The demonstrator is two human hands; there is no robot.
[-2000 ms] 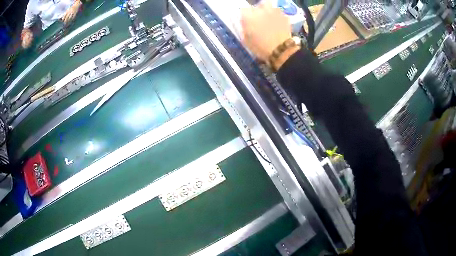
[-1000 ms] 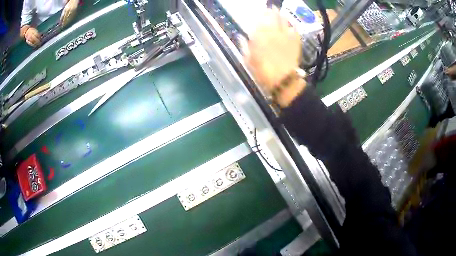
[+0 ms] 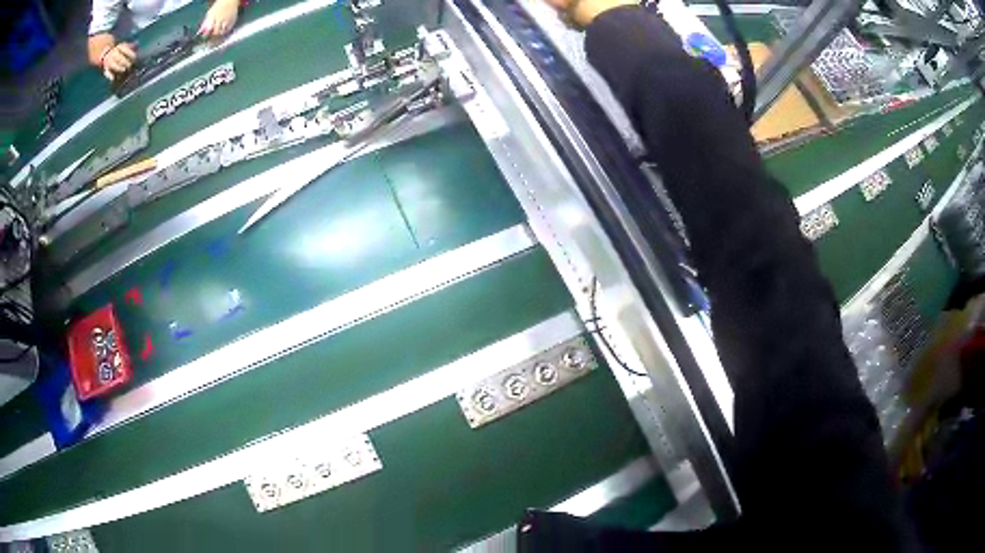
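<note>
A pale four-place carrier plate (image 3: 313,471) lies on the green conveyor belt (image 3: 432,475) with four round seats in a row. A second carrier plate (image 3: 528,383) lies up and right of it, close to the silver crossbeam. My right hand (image 3: 572,9) is cut off by the top edge beyond the crossbeam; only a bit of skin past the black sleeve shows, so its fingers and any hold are hidden. My left hand is not in view; a dark shape, possibly a sleeve, crosses the bottom edge.
The silver crossbeam (image 3: 562,232) runs diagonally across the line. A red bin (image 3: 98,351) holds round parts, with a blue bin (image 3: 67,416) beside it. Another person's hands (image 3: 117,59) are at the top left, near a filled plate (image 3: 191,91). More plates (image 3: 818,223) lie beyond the beam.
My right hand has moved up and mostly out of the picture. Both near plates appear further right, the second one closer to the crossbeam. The whole view has shifted somewhat.
</note>
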